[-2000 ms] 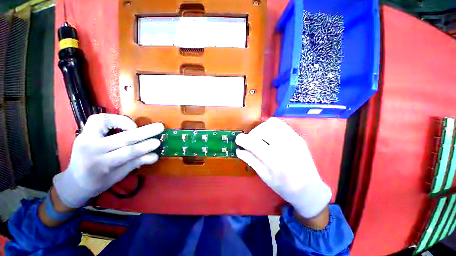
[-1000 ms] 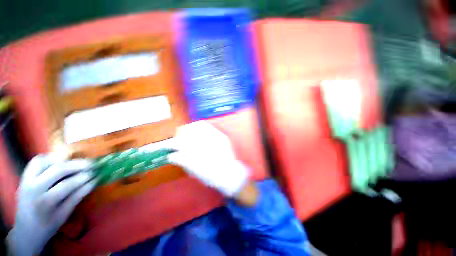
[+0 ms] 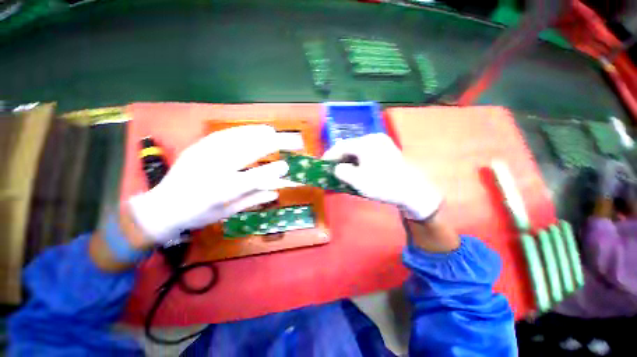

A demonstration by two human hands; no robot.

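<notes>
A green circuit board [image 3: 316, 172] is held tilted above the orange-brown fixture [image 3: 318, 237]. My left hand [image 3: 223, 174], in a white glove, is at its left end; its fingers lie along the board's edge. My right hand [image 3: 384, 174], also gloved, grips its right end. A second circuit board [image 3: 269, 221] lies in the fixture's nearest recess. The upper part of the fixture is mostly hidden by my left hand. The picture is somewhat blurred.
The electric screwdriver [image 3: 153, 162] lies left of the fixture, its black cord looping toward me. The blue screw bin [image 3: 351, 111] stands behind my right hand. Green-and-white assemblies [image 3: 552, 265] lie at the right. Boards [image 3: 377, 57] lie on the green belt. A person in pink [image 3: 609, 261] is at far right.
The view has shifted to show the belt. One board now lies in the nearest recess, and both hands are on another board, higher over the fixture.
</notes>
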